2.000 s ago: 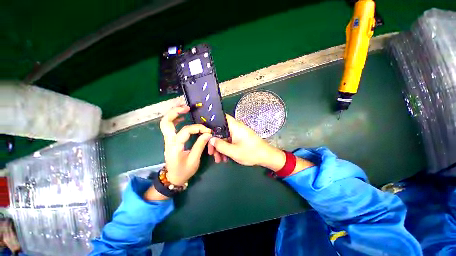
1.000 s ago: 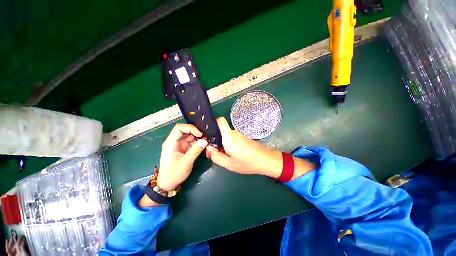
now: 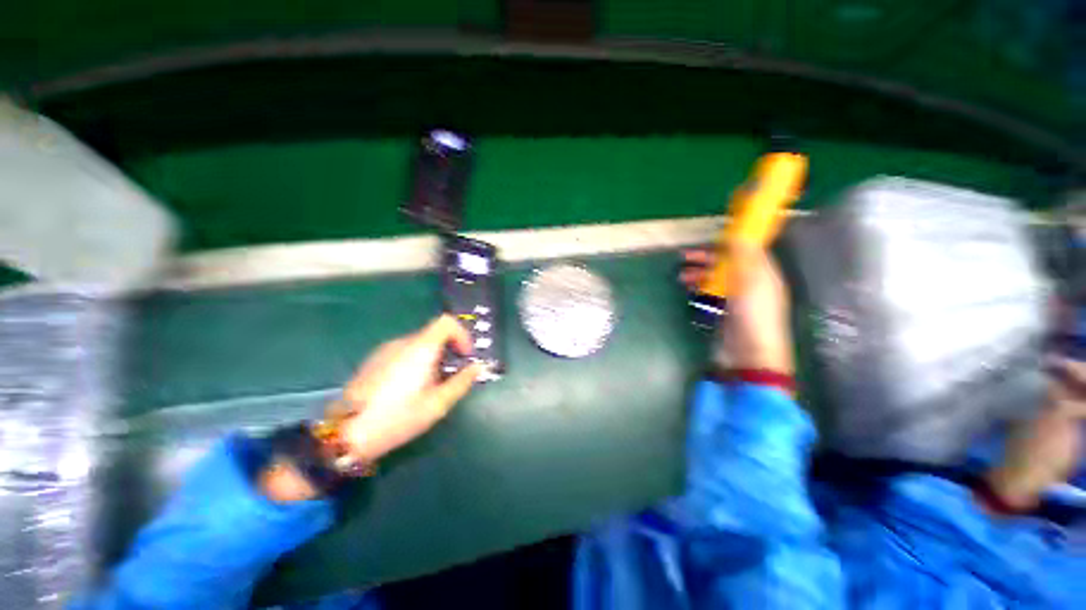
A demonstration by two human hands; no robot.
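The black phone assembly (image 3: 472, 290) lies on the dark green bench with a white label near its far end. My left hand (image 3: 411, 379) holds it at the near end, thumb and fingers at its edges. My right hand (image 3: 748, 304) is around the yellow electric screwdriver (image 3: 765, 205), whose dark nose points down toward the bench. The round silvery screw dish (image 3: 568, 310) lies just right of the phone. The frame is blurred, so small screws cannot be made out.
Another black phone (image 3: 439, 179) lies on the green belt beyond the bench's pale raised edge (image 3: 345, 259). Clear plastic trays (image 3: 48, 417) stand at left and more trays (image 3: 923, 310) at right. A whitish cylinder (image 3: 77, 209) is at far left. Another person's hand (image 3: 1046, 435) shows at far right.
My right hand has left the phone and moved right to grip the screwdriver. The phone has come down onto the bench, held by my left hand only. The view has shifted.
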